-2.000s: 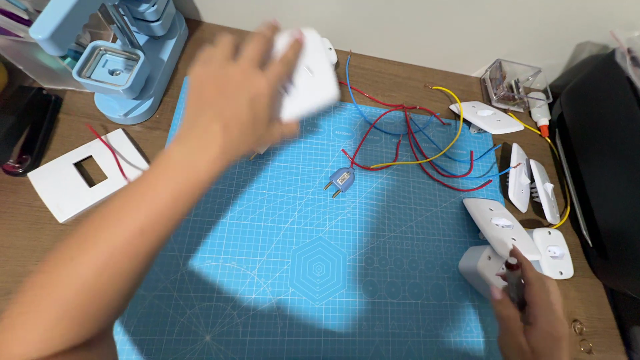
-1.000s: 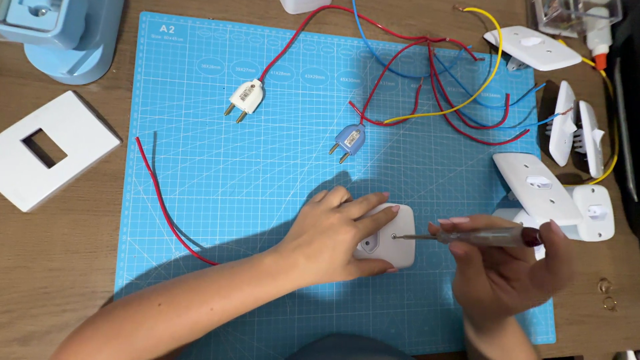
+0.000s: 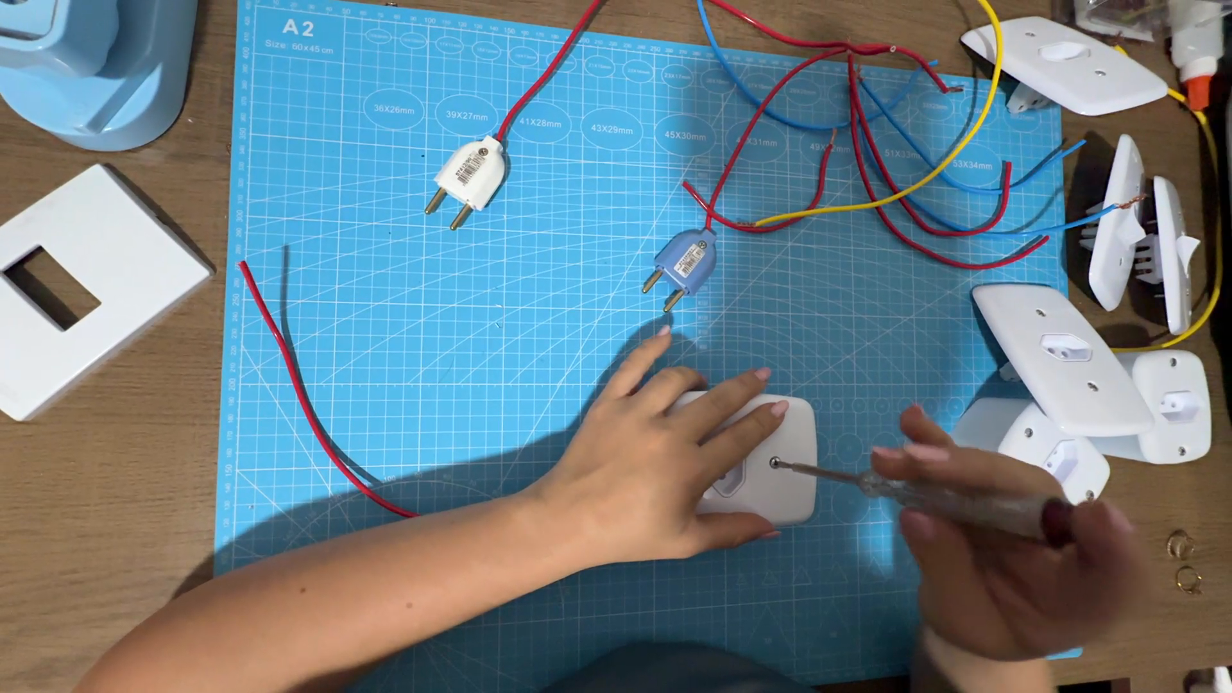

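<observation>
My left hand (image 3: pixel 674 443) lies over a white electrical socket plate (image 3: pixel 794 423), fingers spread across it, pinning it on the blue cutting mat (image 3: pixel 385 337). A screwdriver with a clear handle (image 3: pixel 972 507) is gripped in my right hand (image 3: pixel 1020 568). Its tip touches a screw (image 3: pixel 775 463) at the right side of the plate. Part of the socket opening (image 3: pixel 729 479) shows under my left fingers. Above my left hand is a blue two-pin plug (image 3: pixel 686 262) on a red wire; a white two-pin plug (image 3: pixel 472 175) lies further left.
Red, blue and yellow wires (image 3: pixel 900 202) spread over the mat's upper right. Several white socket plates (image 3: pixel 1064 356) lie at the right, near two small rings (image 3: pixel 1188 578). A white cover plate (image 3: pixel 106 269) and a light blue device (image 3: pixel 106 77) are at the left. A red wire (image 3: pixel 308 409) curves beside my forearm.
My left hand has come down from the mat's upper edge with a white plate. The screwdriver, earlier beside the right-hand sockets, is now on the plate's screw. The view has shifted.
</observation>
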